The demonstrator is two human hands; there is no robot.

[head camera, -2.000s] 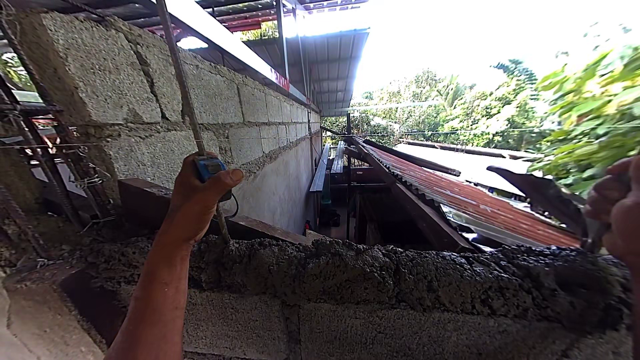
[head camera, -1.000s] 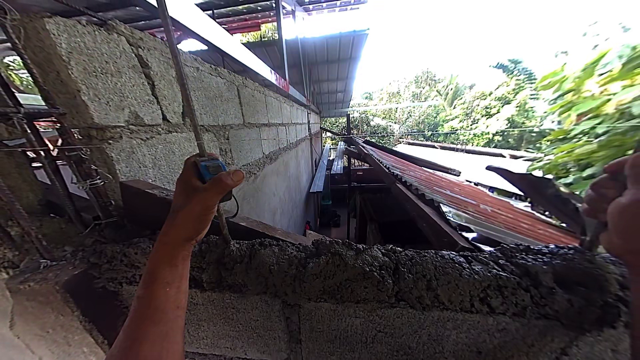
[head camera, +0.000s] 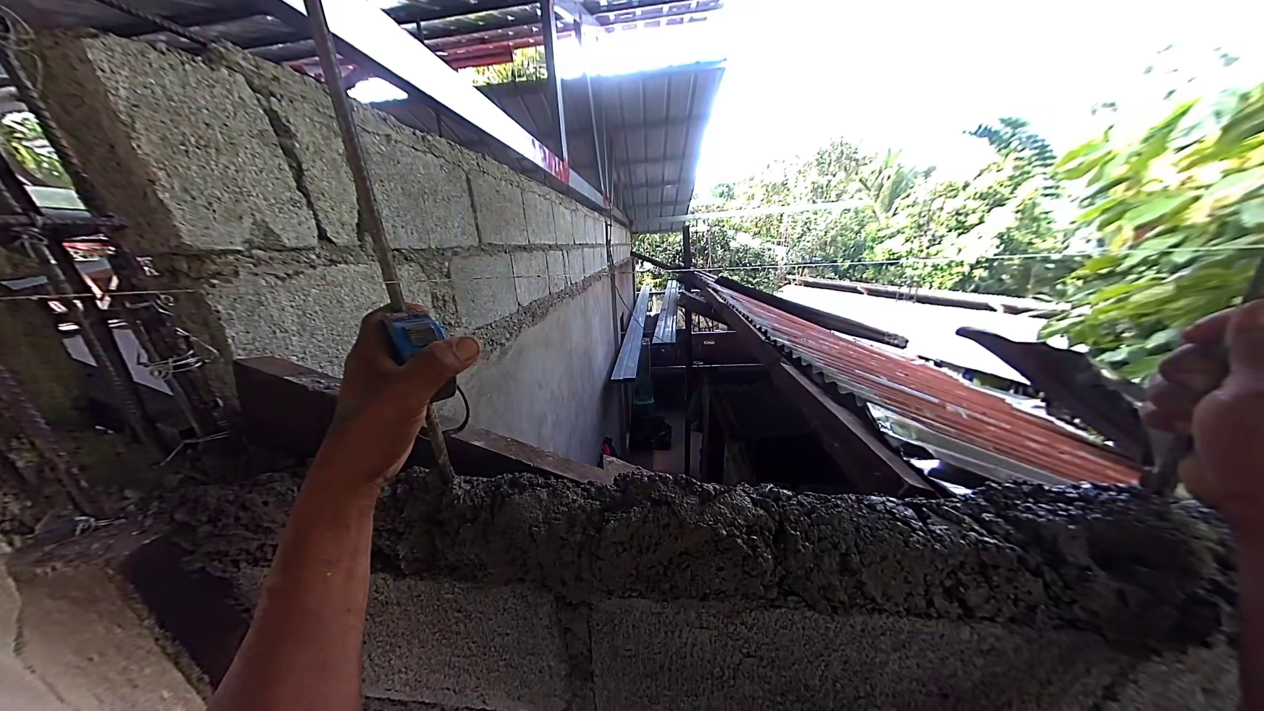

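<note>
My left hand [head camera: 390,395] is closed around a blue tape measure [head camera: 416,336] and an upright steel rebar [head camera: 357,168], whose foot stands in a bed of wet mortar [head camera: 691,533]. A small black strap loops from the tape measure's case. The mortar lies in a rough, dark ridge along the top of a concrete block wall [head camera: 770,652]. At the right edge, my right hand [head camera: 1210,395] is closed on another upright rod just above the mortar; the hand is partly cut off by the frame. A thin string line [head camera: 267,293] runs past the rebar at the left.
A taller concrete block wall [head camera: 415,188] recedes on the left, with tied rebar [head camera: 99,306] near its end. Behind the mortar lies a dark wooden board [head camera: 523,454]. Beyond it are a narrow drop and a rusty corrugated metal roof [head camera: 918,395]. Leafy branches [head camera: 1175,227] hang at the right.
</note>
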